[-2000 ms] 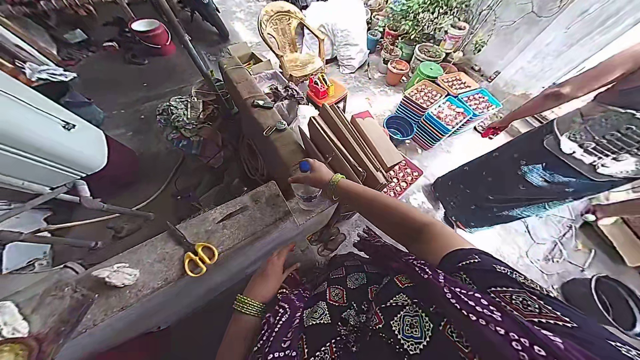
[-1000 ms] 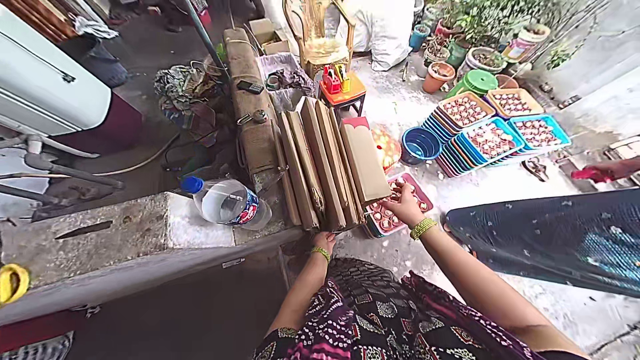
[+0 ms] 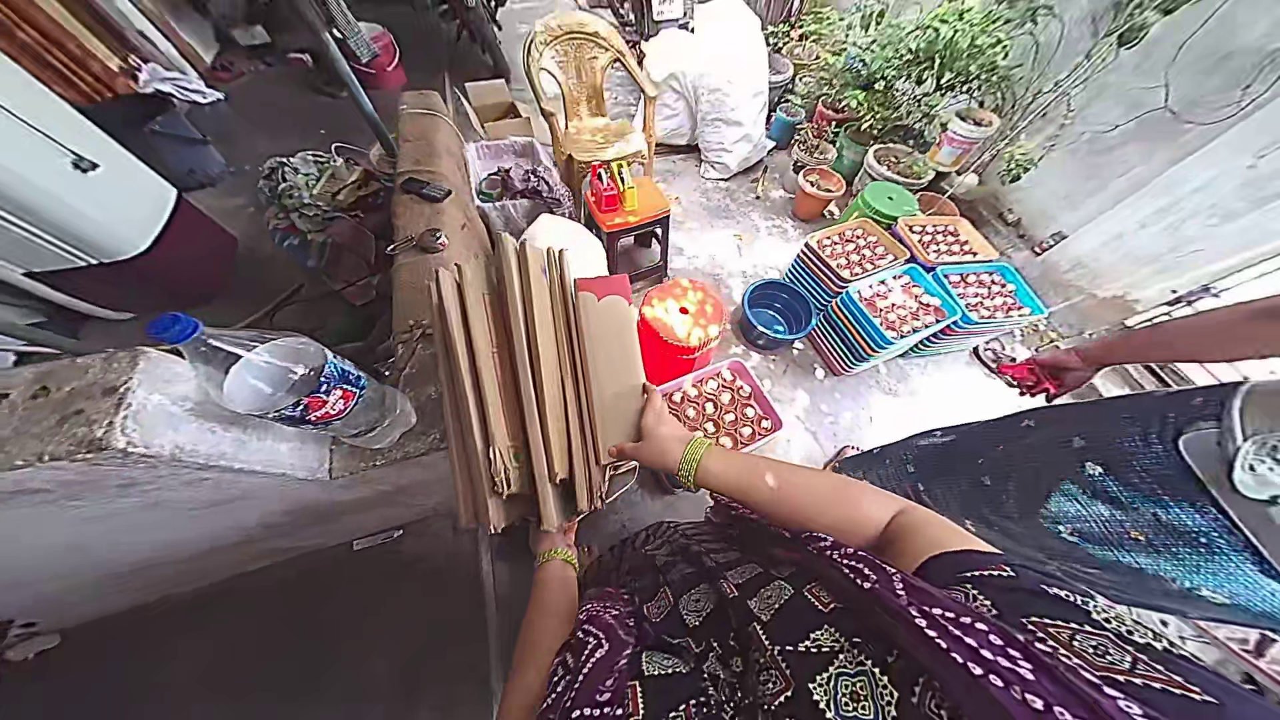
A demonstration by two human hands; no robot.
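Several flattened cardboard boxes (image 3: 545, 370) stand on edge in a bundle at the middle. My left hand (image 3: 556, 538) supports the bundle from below at its near end; its fingers are largely hidden under the cardboard. My right hand (image 3: 660, 435) grips the right side, thumb on the outermost brown sheet. A clear plastic bottle (image 3: 300, 385) with a blue cap lies on the ledge, left of the bundle. Just right of the cardboard, a pink tray (image 3: 765, 400) of small red-and-white items sits beside a red round container (image 3: 682, 325).
The concrete ledge (image 3: 70, 405) runs along the left. Stacked trays (image 3: 870, 320), a blue tub (image 3: 777, 313) and potted plants occupy the right. A plastic chair (image 3: 585, 90) and an orange-topped stool (image 3: 640, 203) stand behind. Another person's hand (image 3: 1060, 372) holds something red at the far right.
Two seconds ago my right hand was on the bottle, and the cardboard lay beyond it. Both hands have since taken hold of the bundle, and the bottle lies on the ledge.
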